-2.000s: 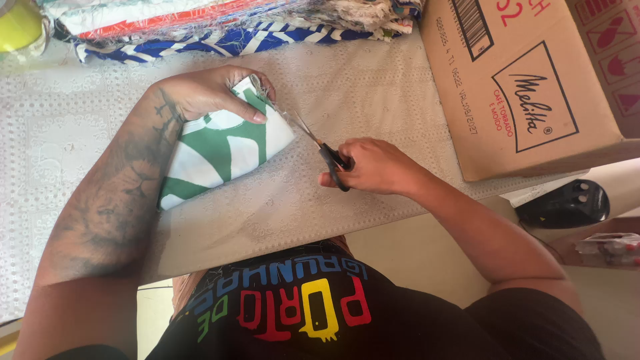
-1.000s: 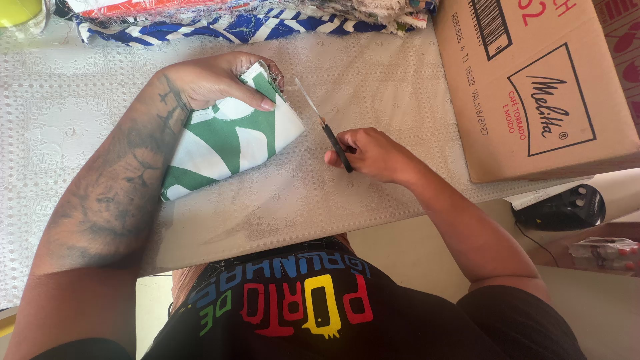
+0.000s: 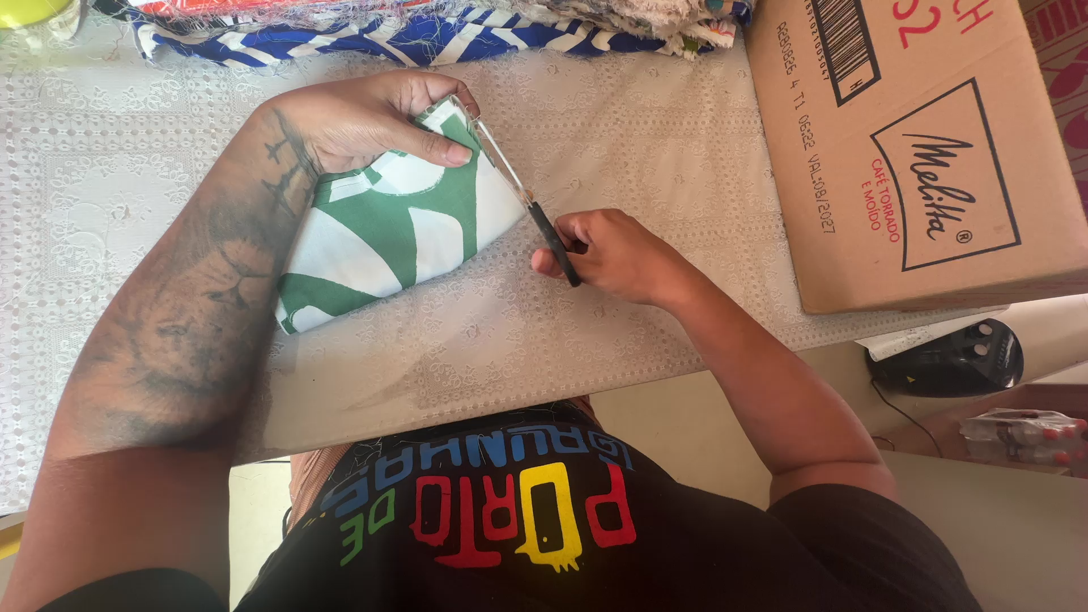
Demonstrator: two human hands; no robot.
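Observation:
A folded green and white patterned cloth lies slanted near the table's front edge. My left hand grips its upper end, with the thumb on top and the fingers behind. My right hand holds scissors with black handles to the right of the cloth. The blades point up and left along the cloth's right edge, and their tips are near my left fingertips. Whether the blades are apart or touch the cloth is hard to tell.
A lace-patterned cover lies over the table. Frayed fabrics, one blue and white, are stacked along the far side. A cardboard box stands at the right. Beyond the front edge at right are a black device and a clear plastic package.
The scissors, held in my right hand, were drawn away from the cloth one second ago and are now back against its right edge. My left hand keeps its hold on the cloth.

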